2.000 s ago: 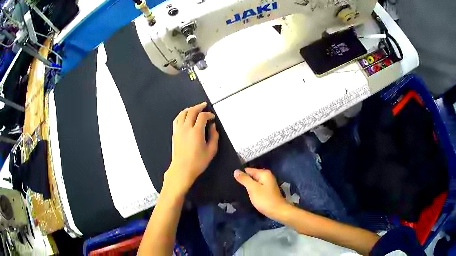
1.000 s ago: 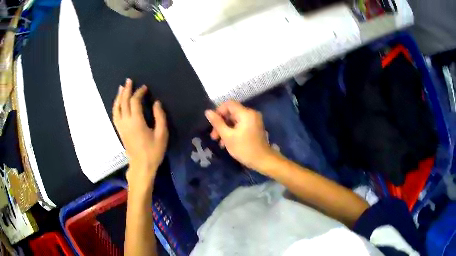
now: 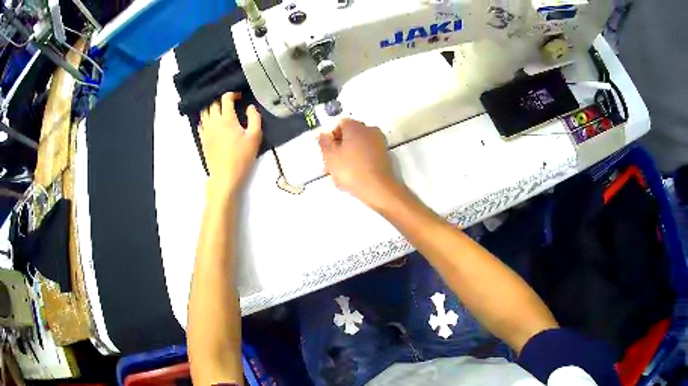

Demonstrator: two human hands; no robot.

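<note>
The black cut panel lies bunched to the left of and under the head of the white sewing machine. My left hand lies on its folded part, fingers spread and pressing on the cloth. My right hand is just right of the presser foot and needle area, its fingertips pinched together at the cloth's right end. Whether they grip cloth or thread is hidden. A long black piece lies flat at the left end of the table.
The white table has a measuring tape along its front edge. A smartphone and a small red box of coloured parts lie at the right. A blue basket with red inside and dark cloth stands right; another basket is below left.
The panel has moved from the front edge up and back, and is now bunched by the machine head. Both hands have moved up with it, the right one to beside the needle.
</note>
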